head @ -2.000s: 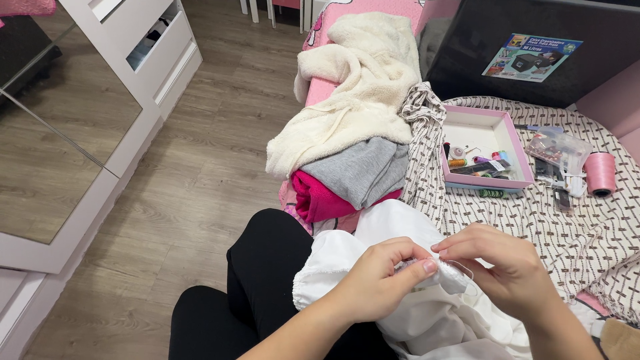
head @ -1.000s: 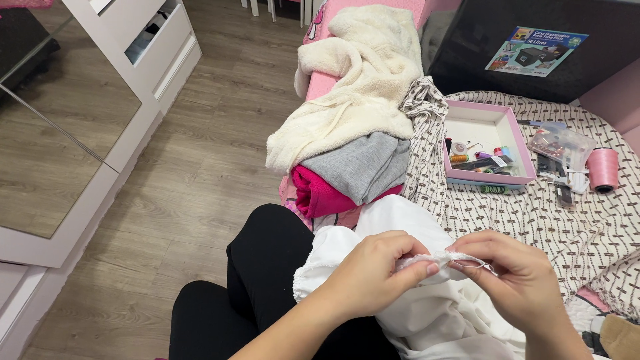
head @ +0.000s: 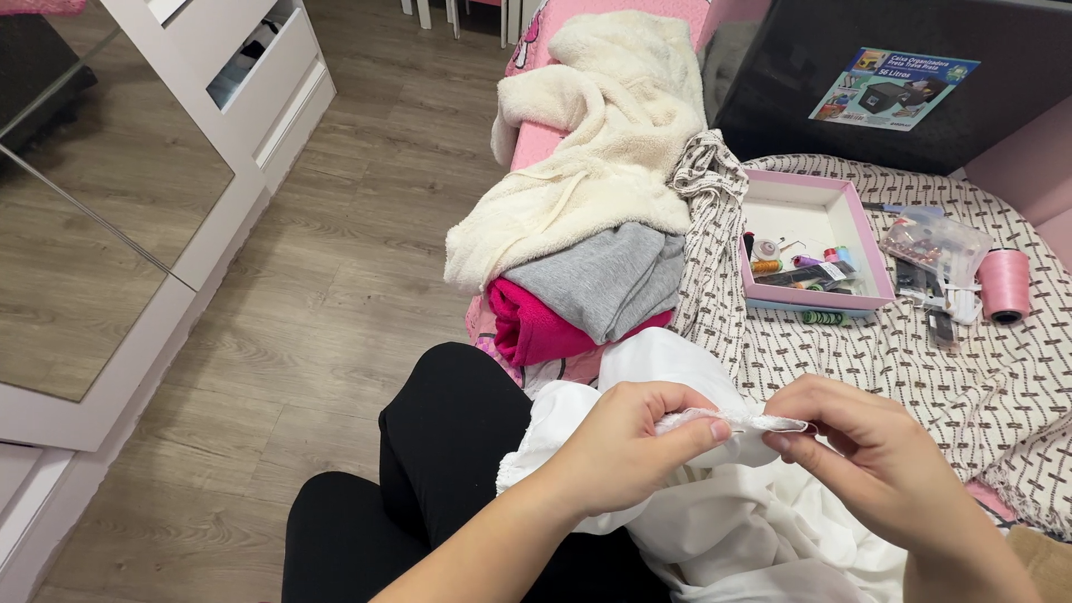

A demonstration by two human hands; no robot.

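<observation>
A white garment [head: 754, 519] lies over my lap in loose folds, its gathered edge raised between both hands. My left hand [head: 641, 440] pinches that edge between thumb and fingers. To the right, my right hand [head: 846, 448] grips the end of the same edge, thumb below and fingers above. A short span of the edge is stretched between the two hands. Whether a needle or thread is there is too small to tell. Beyond the hands, a pink-rimmed box [head: 867, 243] holds thread spools and small sewing items.
A cream fleece garment [head: 603, 126], folded grey cloth [head: 611, 276] and magenta cloth [head: 532, 322] are piled on the bed. A pink thread cone [head: 1003, 285] and a clear plastic case [head: 942, 243] rest on the patterned blanket [head: 946, 368]. Behind stands a black storage box [head: 779, 75].
The hands have drawn slightly apart since the earliest frame, and the white edge now stretches between them. Both keep hold of the garment.
</observation>
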